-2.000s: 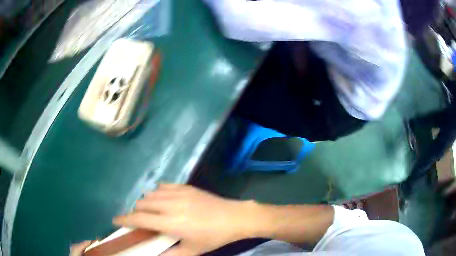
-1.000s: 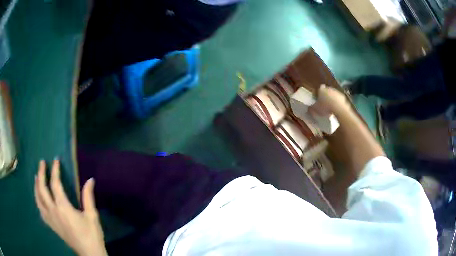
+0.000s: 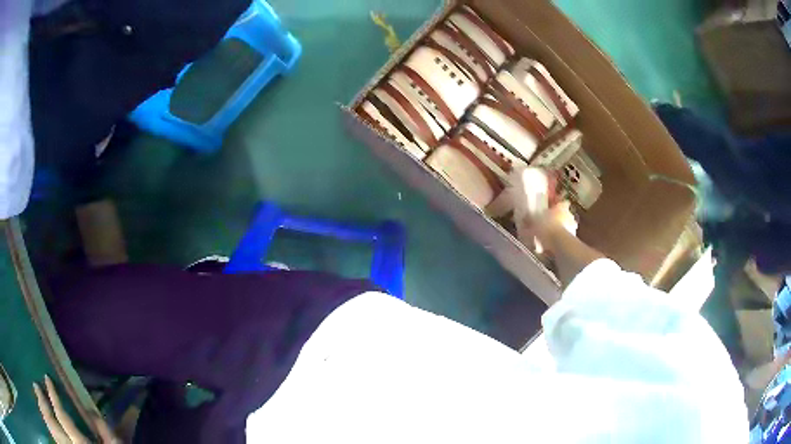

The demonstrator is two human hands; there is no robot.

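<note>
A brown cardboard box (image 3: 637, 186) stands open to the right, holding several cream-white plastic housings (image 3: 442, 80) with brown straps, packed upright in rows. One housing with a dark round speaker opening (image 3: 574, 176) sits near the rows' right end. My right hand (image 3: 546, 217) reaches down into the box beside the housings, blurred and overexposed; whether its fingers hold one is not clear. My left hand (image 3: 59, 418) is at the lower left on the green bench edge, fingers apart, mostly cut off by the frame.
A light blue stool (image 3: 208, 130) stands upper left and a darker blue stool (image 3: 338, 227) lies between my legs' side and the box. The bench edge (image 3: 39, 316) runs down the left. Parts of other people show at the upper left and right edges.
The view has swung right, off the bench and over the box. My right hand left the strapped housing on the bench, carried a white piece over the box and is now lower inside it.
</note>
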